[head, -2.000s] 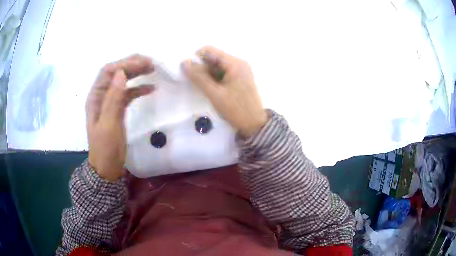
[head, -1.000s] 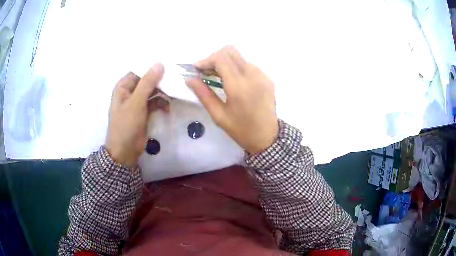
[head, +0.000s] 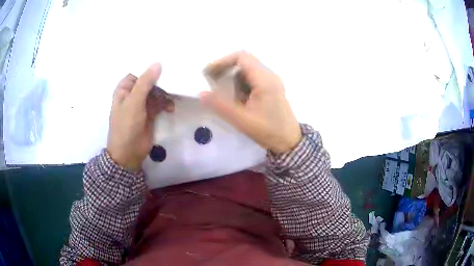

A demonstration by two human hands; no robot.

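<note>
The white garment [head: 182, 163] lies on the table and hangs over my lap. Two round dark buttons show on it, a left one [head: 158, 153] and a right one [head: 203, 135]. My left hand [head: 130, 122] holds the garment at the left, thumb up and fingertips curled beside the cloth; the pinched cloth is washed out by glare. My right hand [head: 260, 106] is raised over the garment, blurred, fingers curled around the thread snips [head: 242, 85]. Only a dark part of them shows in the palm; the blades cannot be made out.
The white tabletop [head: 26, 145] is overexposed and merges with the cloth. The maroon apron [head: 208, 223] covers my lap with thread bits on it. At the right below the table are a carton [head: 399, 174], a blue bag [head: 409, 213] and crumpled plastic [head: 405, 244].
The snips and a white cloth edge showed between my hands a second ago. Now my right hand has shifted slightly right, its thumb and fingers more spread. My left hand has barely moved.
</note>
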